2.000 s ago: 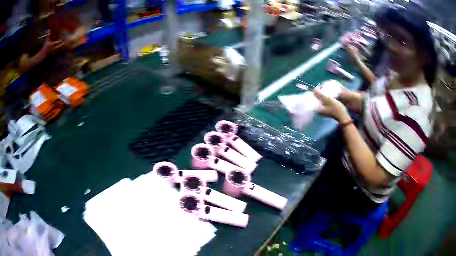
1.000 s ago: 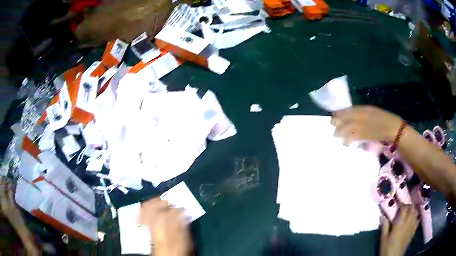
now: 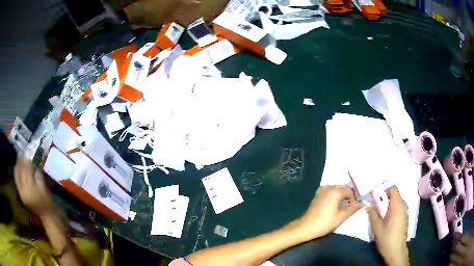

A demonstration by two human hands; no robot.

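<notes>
My left hand point(image 3: 335, 208) and my right hand point(image 3: 391, 221) are close together over the lower part of the white sheet stack point(image 3: 351, 137). My right hand holds a pale pink handheld fan point(image 3: 381, 200), partly hidden by fingers and white sheet. My left fingertips pinch a small pale piece point(image 3: 365, 199) beside it; what it is cannot be told. A white wrapped unit point(image 3: 390, 104) lies at the stack's upper right. Several bare pink fans point(image 3: 434, 182) lie right of the stack.
A white wrapped heap point(image 3: 208, 119) lies mid-table. Leaflets point(image 3: 222, 190) lie near the front edge. Retail boxes point(image 3: 99, 174), loose cords point(image 3: 145, 161) and a yellow-clothed person's hand point(image 3: 31, 182) are left. Another hand point(image 3: 461, 249) is at bottom right. A black mat point(image 3: 439, 111) is far right.
My left hand has moved from the leaflets to the sheet stack. My right hand has brought a fan over the stack. The braceleted hand has gone, and a white wrapped unit lies there.
</notes>
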